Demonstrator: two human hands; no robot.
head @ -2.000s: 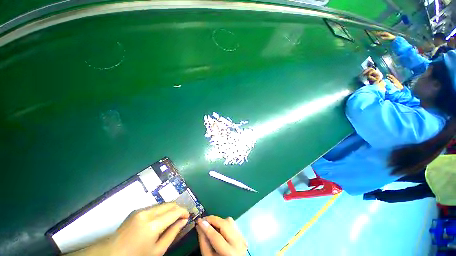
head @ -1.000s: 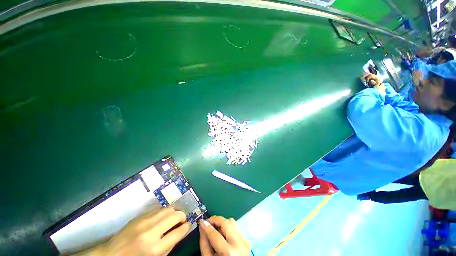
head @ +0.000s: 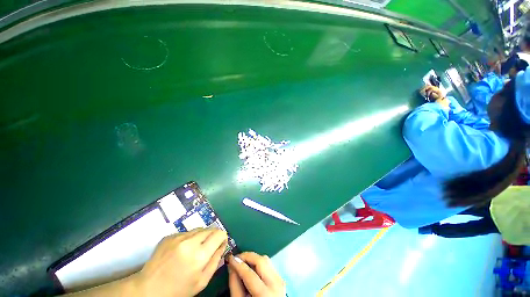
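An open tablet (head: 116, 249) lies tilted at the lower left of the bench, its large white back facing up. Its blue mainboard (head: 200, 216) with silver shields is at the right end. My left hand (head: 185, 258) reaches over the board, thumb and fingertips close together at its lower corner. My right hand (head: 254, 275) is at the same corner, fingertips bunched at the edge and almost touching the left ones. Any small part between the fingertips is hidden. A heap of tiny white components (head: 266, 162) and white tweezers (head: 270, 211) lie beyond the tablet.
The bench's near edge runs diagonally at the right, with a red stool (head: 360, 220) beyond it. A person in a blue smock (head: 453, 139) works farther along. A tiny light bit (head: 208, 96) lies toward the back.
My left fingers have moved toward the board's lower corner and cover more of it. My right hand stays at that corner with little change. The neighbouring person's head has moved.
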